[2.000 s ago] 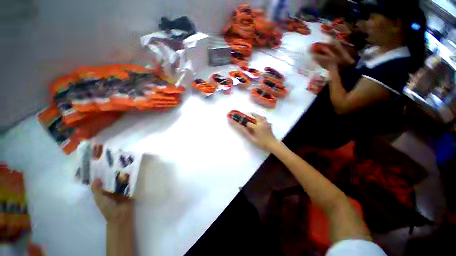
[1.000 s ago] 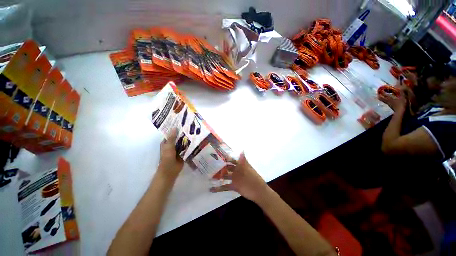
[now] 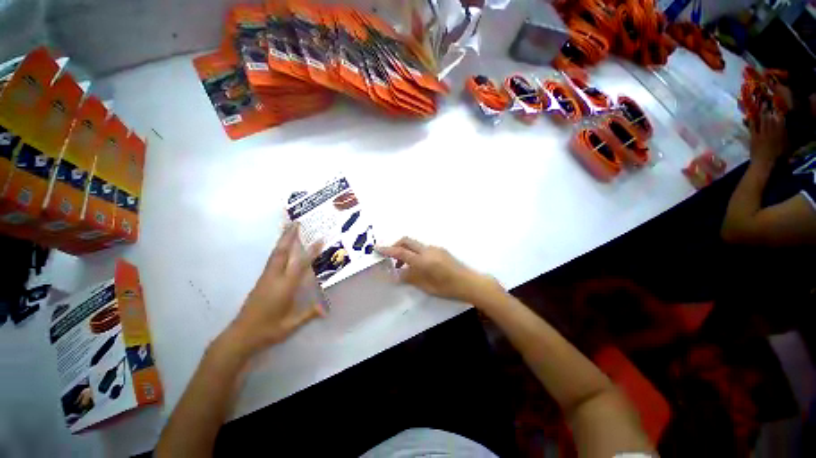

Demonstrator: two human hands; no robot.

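Observation:
A retail box (image 3: 335,228) with its white picture side up is on or just above the white bench (image 3: 447,215) in front of me. Its near end shows a plain pale flap. My left hand (image 3: 273,295) is at the box's left side, with fingers on its edge and the thumb near the flap. My right hand (image 3: 434,268) touches the box's right near corner with its fingertips. No cable shows in either hand; the inside of the box is hidden.
Filled boxes (image 3: 72,170) stand at left, with another box (image 3: 103,353) lying nearer. Flat cartons (image 3: 331,58) fan out by the wall. Coiled cables (image 3: 599,148) lie at right, a grey block (image 3: 537,40) and a cable heap (image 3: 626,27) behind. Another person's arm (image 3: 760,197) is at far right.
The box has gone from tilted between my hands to low over the bench, picture side up. Its near end flap now shows. My right hand has moved up to its corner.

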